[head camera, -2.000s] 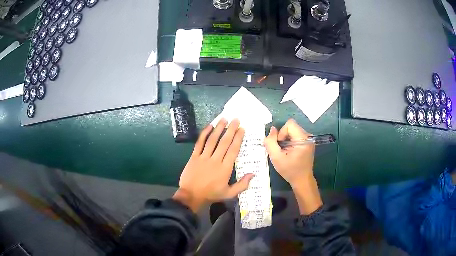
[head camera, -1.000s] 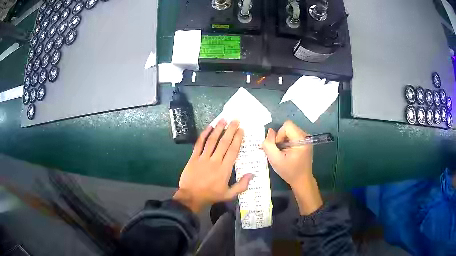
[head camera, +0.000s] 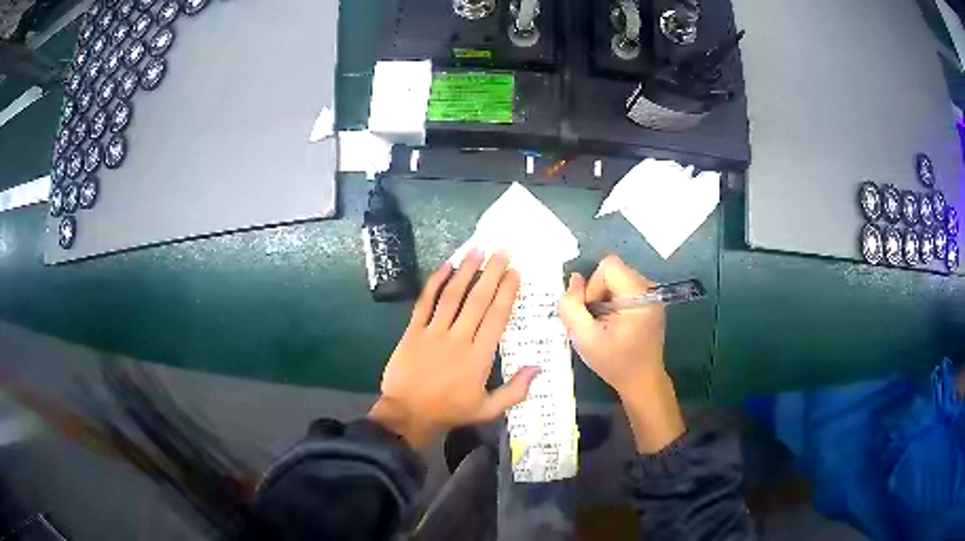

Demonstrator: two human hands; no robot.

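Note:
A long narrow record slip (head camera: 541,370) with rows of writing and a yellowish lower end lies in front of me, its lower end over the bench edge. My left hand (head camera: 450,354) lies flat, fingers apart, on its left side, with the thumb across it. My right hand (head camera: 619,322) holds a thin dark and clear pen (head camera: 661,297) at the slip's upper right edge; the pen's tip is hidden by my fingers. A blank white wipe (head camera: 521,227) lies at the slip's top end.
A small black bottle (head camera: 389,254) stands left of the wipe. A black fixture (head camera: 635,127) with a green label (head camera: 472,97) is behind. Another wipe (head camera: 669,206) is at its front right. Grey boards (head camera: 233,116) with round parts flank it. Blue clothing (head camera: 889,454) shows lower right.
The view has shifted very slightly. Both hands, the slip and the pen show almost no change in position.

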